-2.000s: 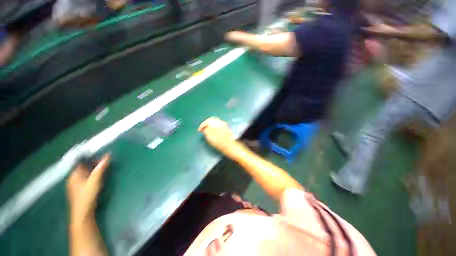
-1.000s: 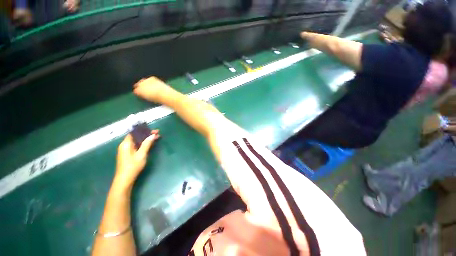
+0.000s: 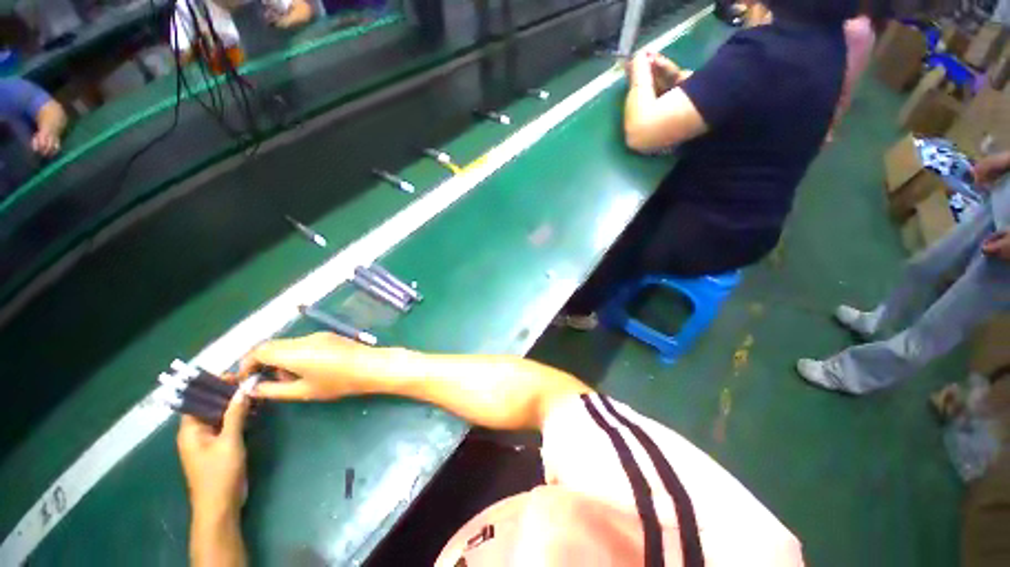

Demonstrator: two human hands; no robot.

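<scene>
My left hand [image 3: 216, 437] is closed around a bunch of dark pen-shaped units [image 3: 199, 393], their pale ends pointing to the upper left over the white strip. My right hand [image 3: 297, 368] meets the left hand at the bunch; its fingertips are at a small whitish end there, partly hidden by the fingers. Several grey-purple units [image 3: 383, 287] lie side by side on the bench beside the white strip [image 3: 415, 207]. Another unit [image 3: 339, 323] lies apart, just above my right hand. A small black piece [image 3: 349, 483] lies near the bench edge.
Single units [image 3: 306, 230] lie spaced along the dark green belt beyond the strip, with a yellow strip [image 3: 471, 166] at its edge. A seated person in dark clothing [image 3: 748, 122] is at the right, on a blue stool [image 3: 676, 310]. Another person's legs and cartons [image 3: 925, 177] are farther right.
My right hand has come back from over the belt to the bunch in my left hand. The view has shifted, and the set-aside units on the bench are uncovered. The seated person's arm has drawn in.
</scene>
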